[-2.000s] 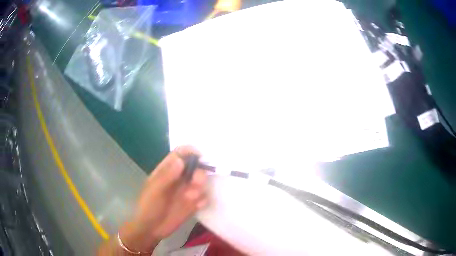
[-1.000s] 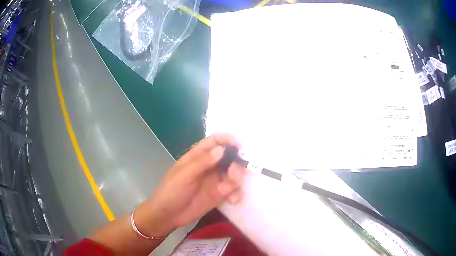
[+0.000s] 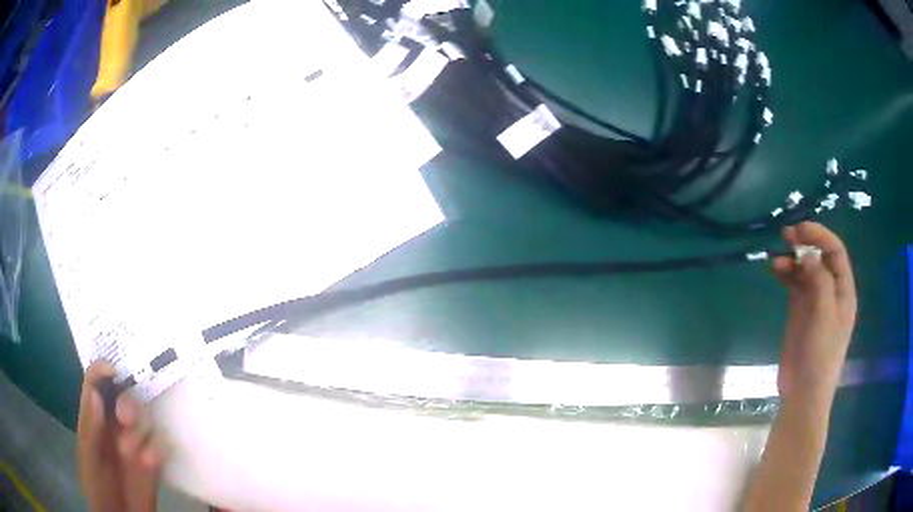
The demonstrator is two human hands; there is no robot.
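A black cable assembly (image 3: pixel 481 273) is stretched between my hands above the green mat. My left hand (image 3: pixel 122 440) at the lower left is closed on its dark connector end; white bands and a flag label show on the cable near it. My right hand (image 3: pixel 819 290) at the right holds the other end, a small white connector (image 3: pixel 807 253), between thumb and fingers. A white band lies just left of those fingertips. A steel rule (image 3: pixel 501 379) lies below the cable, along a broad pale padded roll (image 3: pixel 450 455). White drawing sheets (image 3: pixel 240 170), glaring, lie at the left.
A bundle of black cables (image 3: pixel 601 170) curves across the back, with white labels and white tips fanned out. A yellow tool (image 3: pixel 116 45) and blue bins (image 3: pixel 50 85) are at the rear left. Part of a clear bag (image 3: pixel 10 240) shows at the left edge. A blue edge shows at far right.
The view has swung right. My right hand and the cable's white connector end now show, and the cable runs straighter. My left hand still holds the dark end.
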